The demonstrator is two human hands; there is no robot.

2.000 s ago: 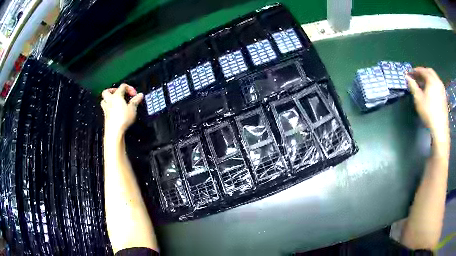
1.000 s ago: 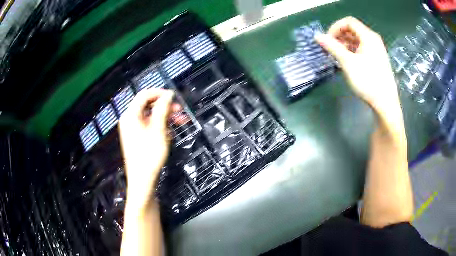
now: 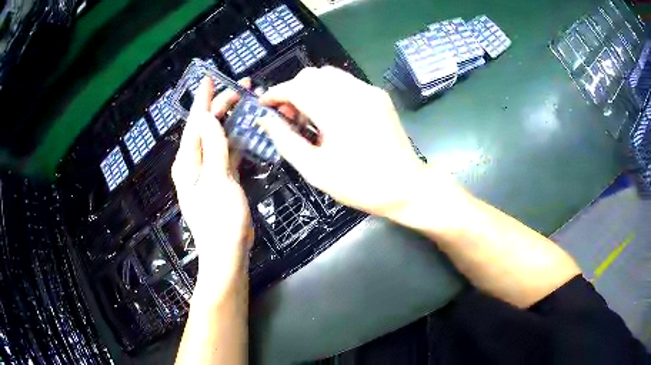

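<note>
My left hand (image 3: pixel 210 153) holds a clear housing (image 3: pixel 187 80) with dark edges, tilted above the tray. My right hand (image 3: pixel 342 135) holds a blue-white keypad insert (image 3: pixel 251 128) between its fingertips, at the lower part of the housing; whether it is seated is blurred. The black blister tray (image 3: pixel 321 44) lies under my hands. Its far row holds several patterned pieces (image 3: pixel 243 51). Its near row holds several clear housings (image 3: pixel 287 214), partly hidden by my left forearm.
A loose insert stack (image 3: pixel 428 58) lies on the green bench (image 3: pixel 492 132) right of the tray. Clear blister trays (image 3: pixel 596 53) lie at the far right. Stacked black trays (image 3: pixel 39 264) stand at the left.
My right hand has moved left from the insert stack to my left hand, bringing an insert. My left hand has lifted a housing from the tray area. The view has shifted.
</note>
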